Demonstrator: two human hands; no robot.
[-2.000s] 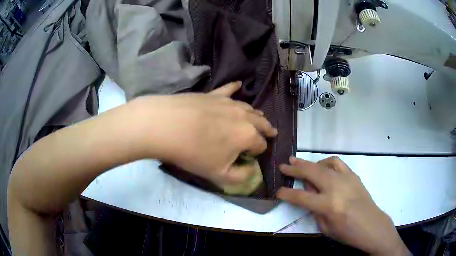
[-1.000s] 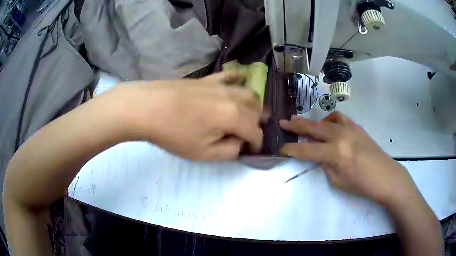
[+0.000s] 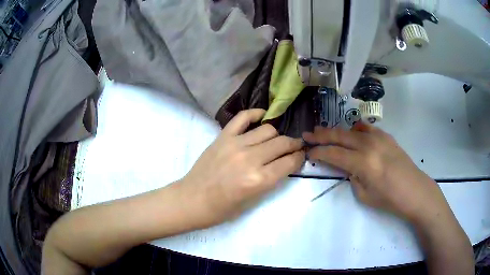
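Observation:
A dark brown band [image 3: 296, 119] lies left of the needle plate [image 3: 328, 107], its near end pinched between both hands. My left hand [image 3: 248, 161] is on the cloth, its fingertips at the band end. My right hand [image 3: 361, 156] holds the band end with thumb and finger from the right. A thin metal awl [image 3: 329, 189] sticks out below my right hand; its handle is hidden. A yellow-green patch [image 3: 285, 80] lies on the dark cloth above my left hand. The taupe garment body [image 3: 182, 53] is heaped behind and to the left.
The white sewing machine head [image 3: 370, 32] stands at the upper right, with cream tension dials [image 3: 370, 110] on its front. More taupe cloth [image 3: 59, 102] hangs at the left beyond the table edge. The white table [image 3: 145, 161] has a curved front edge.
The band end has moved away from the table's front edge, up beside the needle plate. My left hand has moved in to meet my right fingertips. The yellow-green patch now shows more openly.

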